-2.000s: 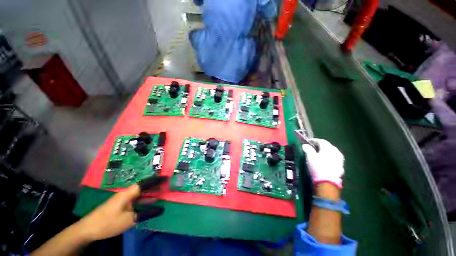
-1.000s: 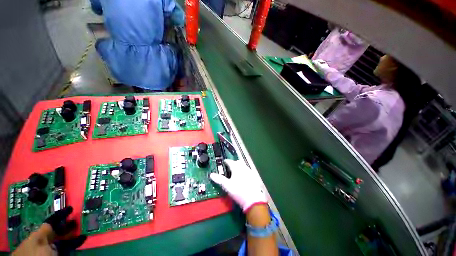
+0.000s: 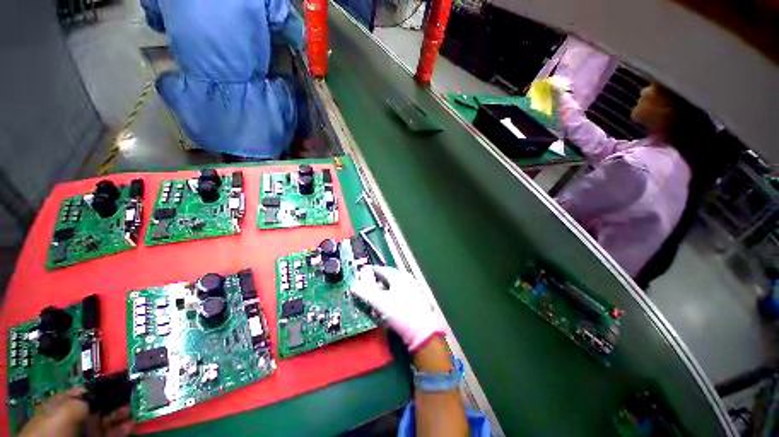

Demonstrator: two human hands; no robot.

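Six green circuit boards lie in two rows on a red mat (image 3: 171,263). My left hand (image 3: 73,414), bare with black covering or black grips at the fingertips, is cut off by the bottom edge. Its fingers hold the lower left edge of the front middle board (image 3: 201,346), which sits slightly turned. My right hand (image 3: 400,305), in a white glove with a pink cuff, holds the right edge of the front right board (image 3: 316,307); its fingertips cover part of the connectors. The undersides of both boards are hidden.
A slim metal tool (image 3: 373,242) lies at the bench edge beside the rail. A green conveyor (image 3: 461,230) with several boards runs along the right. A person in blue (image 3: 226,77) sits ahead. A person in pink (image 3: 628,183) is across the conveyor near a black bin (image 3: 512,132).
My left hand has moved right from the front left board to the front middle board, which has turned slightly. The front right board has also turned slightly under my right hand. The person in pink raised something yellow.
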